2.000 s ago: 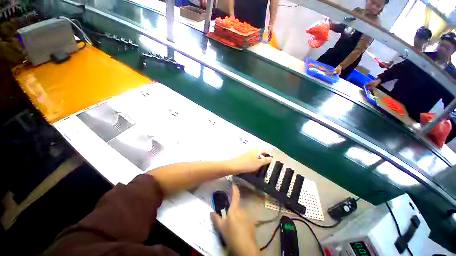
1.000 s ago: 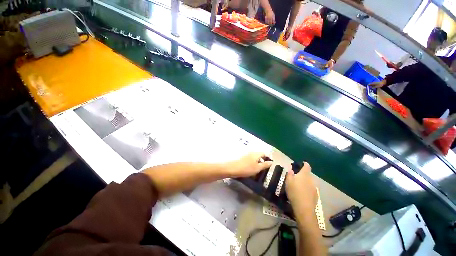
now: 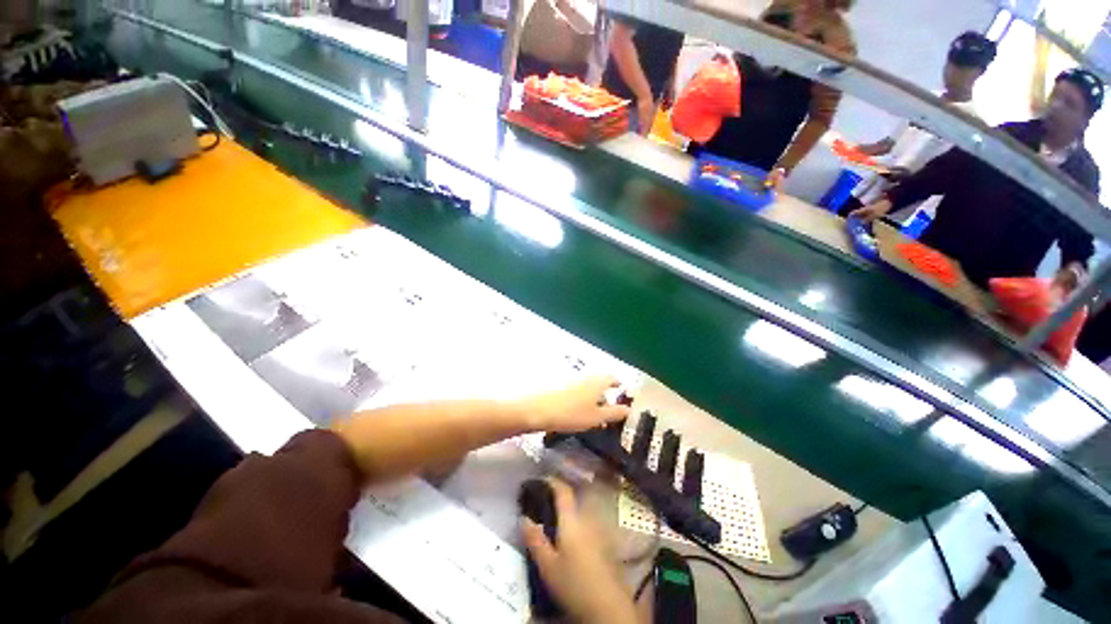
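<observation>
A black pronged unit (image 3: 658, 494) lies slanted over a cream dotted board (image 3: 738, 510), its upright teeth pointing away from me. My left hand (image 3: 582, 406) holds its left end, with something small and white at the fingertips. My right hand (image 3: 582, 555) is slightly blurred and grips a black handheld tool (image 3: 537, 512) below the unit's left end. A black device with a green display (image 3: 674, 588) lies at the bottom, right of my right hand. A black inline switch (image 3: 819, 531) on a cable is right of the dotted board.
A printed white sheet (image 3: 426, 335) covers the bench. A white power supply (image 3: 908, 567) stands at lower right. An orange mat (image 3: 207, 226) bears a grey box (image 3: 132, 126) at left. The green belt (image 3: 682, 311) carries black units. People opposite handle red-orange items and blue trays (image 3: 731, 183).
My right hand has left the unit's right-hand teeth, moved down and left, and taken hold of the black tool. My left hand stays at the unit's left end.
</observation>
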